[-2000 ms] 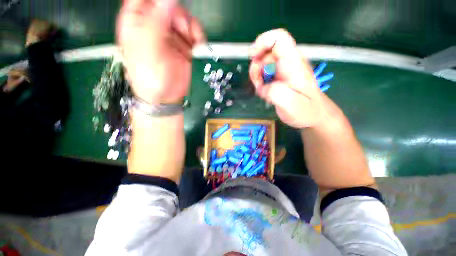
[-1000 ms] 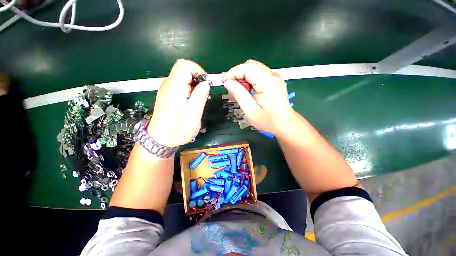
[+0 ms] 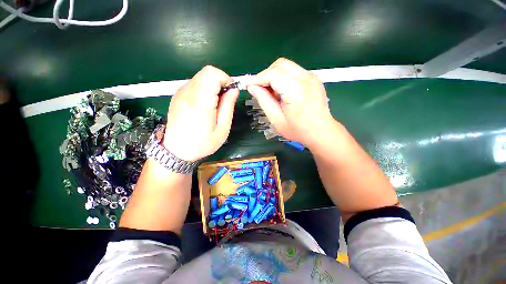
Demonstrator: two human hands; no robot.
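Observation:
My left hand (image 3: 202,113), with a metal watch, pinches a small dark piece with a pale end (image 3: 232,86), perhaps a board's lead connector. My right hand (image 3: 291,100) is beside it, its thumb and index fingertips closed at the pale end; what they grip is mostly hidden. The fingertips nearly meet above the white strip. Below them, a shallow tan box (image 3: 203,194) holds many blue batteries (image 3: 242,202) with red and dark leads at its near edge.
A tangled heap of boards and dark wires (image 3: 102,141) lies left, with small round pieces (image 3: 91,220) at its near edge. Grey plates (image 3: 261,119) and a blue battery (image 3: 295,146) lie partly behind my right hand. White cable (image 3: 91,23) is at the upper left.
Both hands have come together from apart over the bench. In the last second the fingertips closed in further and shifted slightly right. The blue battery seen earlier in my right hand is now hidden.

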